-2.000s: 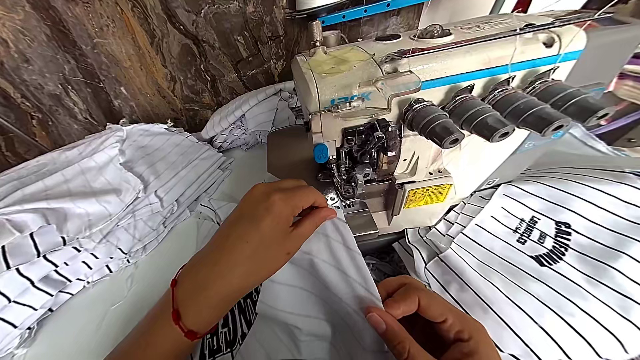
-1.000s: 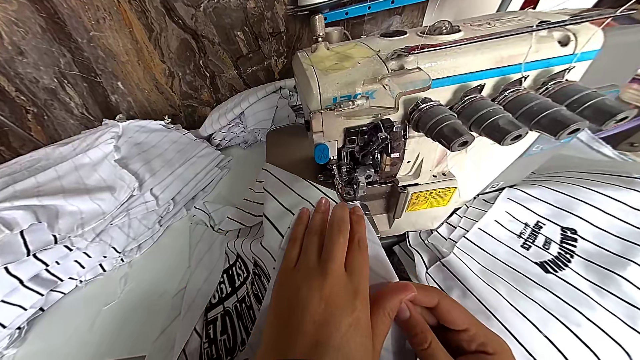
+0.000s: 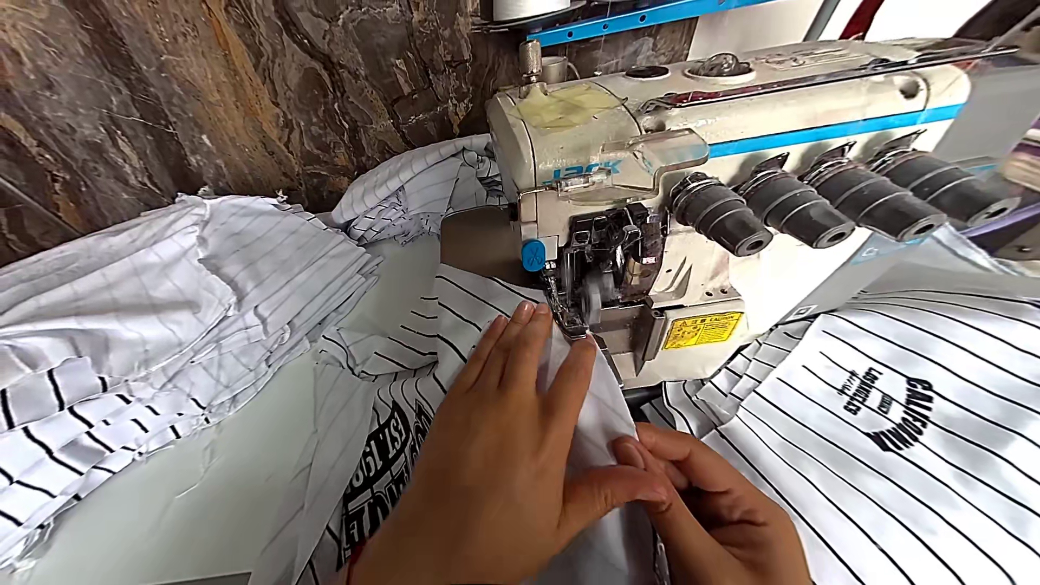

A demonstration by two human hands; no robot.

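A white Jack overlock sewing machine (image 3: 731, 203) stands at centre right. Under its presser foot (image 3: 571, 323) runs the edge of a white striped fabric piece (image 3: 601, 406) with black print. My left hand (image 3: 504, 439) lies on this fabric, fingertips just before the foot, thumb reaching toward the right edge. My right hand (image 3: 715, 504) pinches that edge between thumb and forefinger, a little nearer to me than the foot. Part of the fabric is hidden beneath my left hand.
Stacked striped fabric pieces (image 3: 162, 301) lie on the table (image 3: 252, 439) at left. More fabric (image 3: 414, 187) is bunched behind the machine. A printed striped piece (image 3: 902, 431) spreads out at right. Black tension knobs (image 3: 723, 215) stick out from the machine's front. A marbled wall (image 3: 244, 89) rises behind.
Two seconds ago my left hand pinched the fabric by the foot; it has since come down spread on the cloth. The striped side has come into view beside the foot. My right hand still pinches the edge.
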